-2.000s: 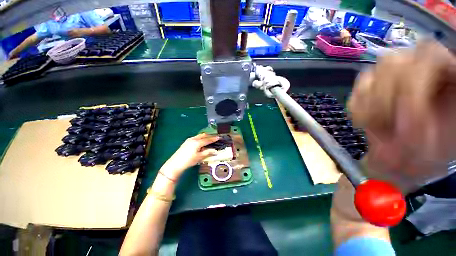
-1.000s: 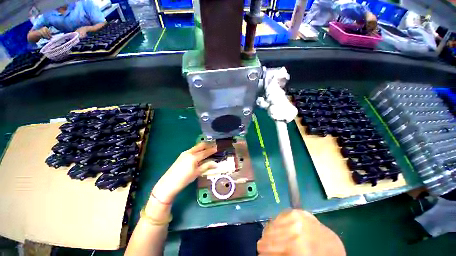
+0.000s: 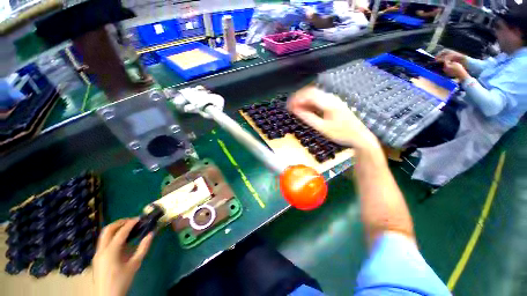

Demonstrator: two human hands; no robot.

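My left hand [image 3: 118, 251] holds a black molded part [image 3: 145, 224] in its fingertips, just left of the pale fixture [image 3: 184, 199]. The fixture sits on the brown plate of the green press base [image 3: 209, 230] and bears no black part. The press head [image 3: 144, 130] and dark ram stand above it. The press lever [image 3: 245, 139] slants down right to its red-orange knob [image 3: 303, 187]. My right hand [image 3: 323, 113] is off the lever, over the right cardboard's black parts [image 3: 277, 120]; its fingers are blurred and whether they hold anything cannot be told.
Black parts [image 3: 52, 225] stand in rows on the left cardboard. Clear plastic trays [image 3: 375, 101] lie beyond the right cardboard. A person [image 3: 491, 87] sits at the far right by a blue bin. A pink basket [image 3: 287, 42] and a blue bin [image 3: 193, 60] are across the line.
The view has swung right. My left hand has moved left from the fixture with a black part. My right hand has left the lever and moved over the right cardboard. The lever knob is uncovered.
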